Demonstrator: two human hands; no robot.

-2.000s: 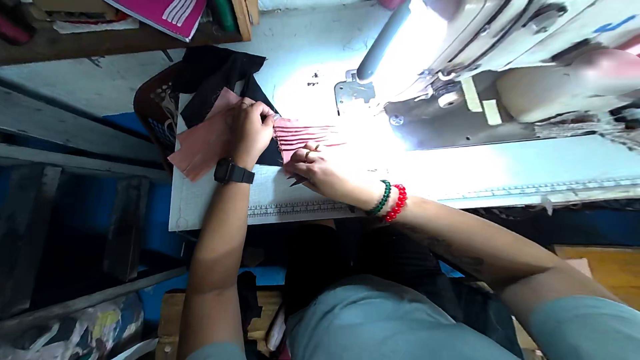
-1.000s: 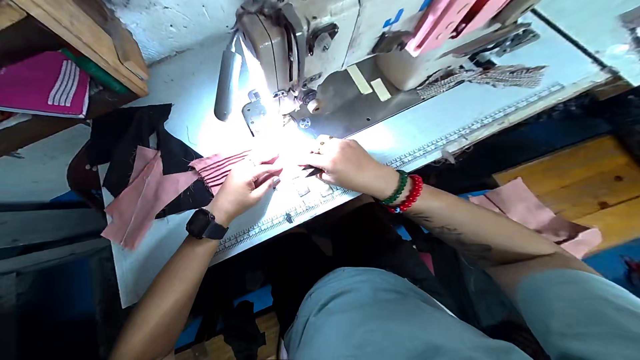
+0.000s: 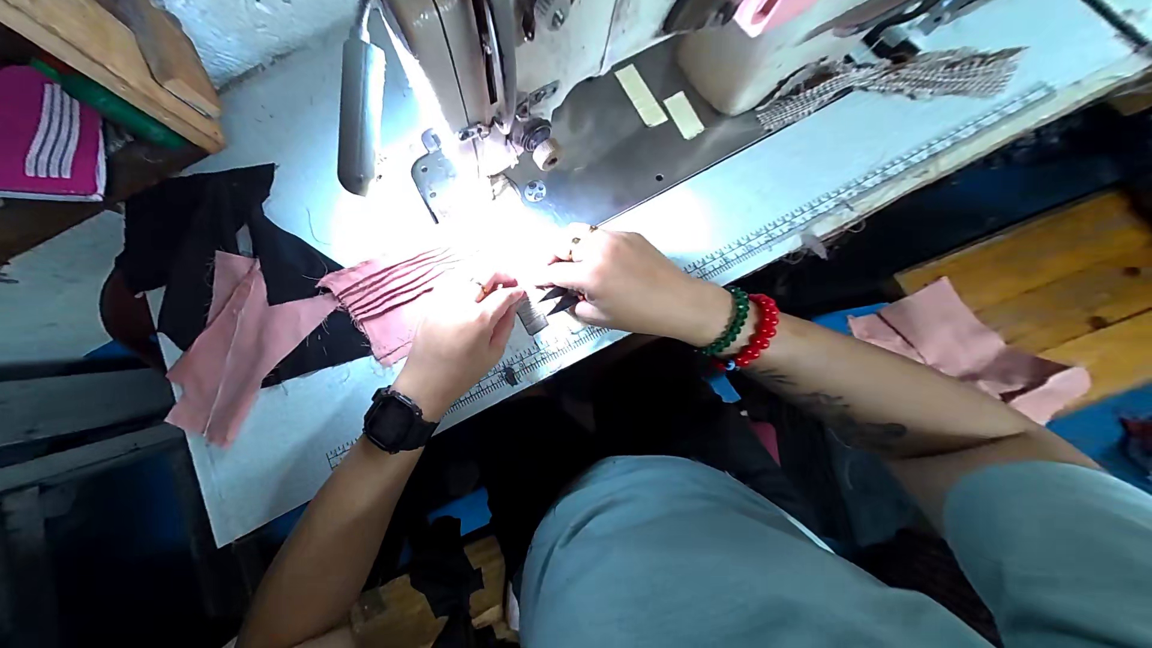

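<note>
Pink pleated fabric (image 3: 396,292) lies on the white sewing table, its right part lost in lamp glare. My left hand (image 3: 463,328) rests on its right end, thumb and forefinger together near the table's front edge; whether they pinch the cloth is hard to tell. Just to the right, my right hand (image 3: 612,279) is curled around a small dark pointed tool (image 3: 562,300), perhaps thread snips. The needle area of the sewing machine (image 3: 490,148) stands beyond both hands. Left of the pleats, loose pink strips (image 3: 243,342) lie over black fabric (image 3: 207,243).
A grey lamp (image 3: 360,117) hangs left of the machine head. A measuring tape (image 3: 765,238) runs along the table's front edge. Checked fabric (image 3: 936,76) lies at the back right, more pink cloth (image 3: 972,346) on wood at the right. A magenta notebook (image 3: 54,135) sits upper left.
Both hands have moved rightward over the table, away from the loose pink strips and closer to the machine's needle area. The view has turned and shifted.
</note>
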